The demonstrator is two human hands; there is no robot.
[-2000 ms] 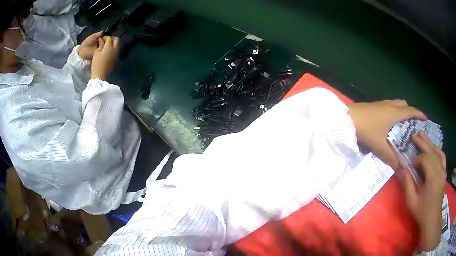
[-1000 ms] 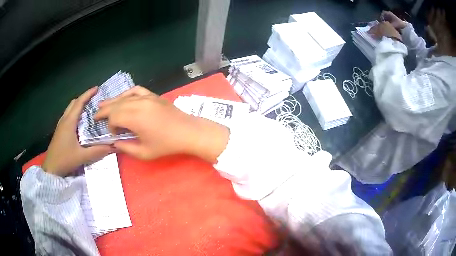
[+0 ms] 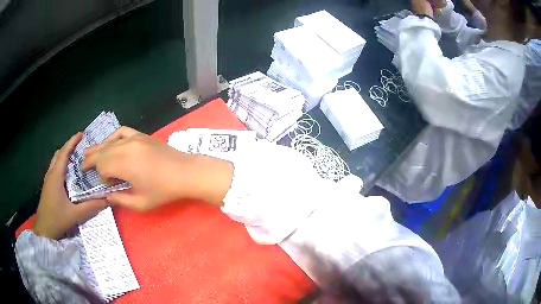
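My left hand (image 3: 58, 190) holds a thick fanned stack of folded leaflets (image 3: 98, 132) at the left, over the dark green belt and the mat's edge. My right hand (image 3: 139, 169) lies over the stack with its fingertips on the top face. The fingers hide much of the stack's print. Printed inserts (image 3: 110, 255) lie flat on the red mat (image 3: 196, 249) below my left hand. White slips with a QR-like square (image 3: 220, 142) lie at the mat's upper edge, partly behind my right forearm.
A grey metal post (image 3: 201, 53) stands beyond the mat. Right of it are printed leaflet bundles (image 3: 267, 107), white stacked bundles (image 3: 317, 53), a separate white bundle (image 3: 351, 117) and rubber bands (image 3: 320, 157). A person in a white smock (image 3: 457, 101) works at the right.
The view first swung from the cable heap and the person at the left towards the bundles, then shifted slightly further right. Both hands stay on the leaflet stack.
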